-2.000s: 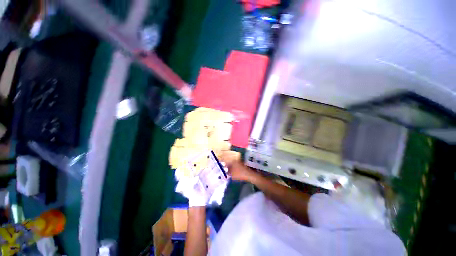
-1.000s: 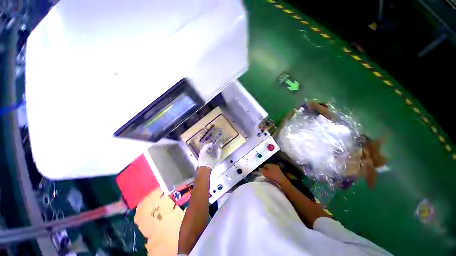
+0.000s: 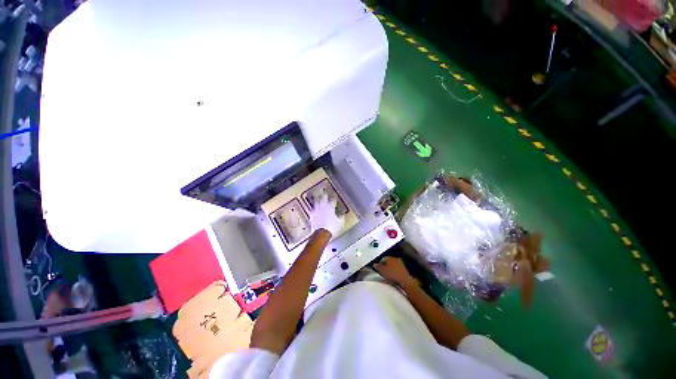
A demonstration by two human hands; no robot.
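Observation:
The cream fixture plate [image 3: 281,199] sits in the open front of the white machine [image 3: 200,148]. It has two dark-outlined recesses. The left recess [image 3: 291,223] shows something pale and shiny with small dark spots. My left hand [image 3: 326,215], in a white glove, lies over the right recess with its fingers toward the back. A pale, shiny surface shows at its fingertips; what is under the palm is hidden. My right hand [image 3: 394,271] is bare and rests low at the front of the control panel [image 3: 362,250]; its fingers are partly hidden.
A tilted touch screen [image 3: 259,172] stands behind the fixture. The panel has a red button [image 3: 392,233]. Red sheets [image 3: 189,270] and tan carton blanks [image 3: 211,322] lie at lower left. A box with clear plastic bags [image 3: 459,233] stands on the green floor at right.
The view has turned from the bench to the machine. My left hand has moved from mid-fixture to the right recess, uncovering the left one. My right hand stays by the panel front since the previous frame.

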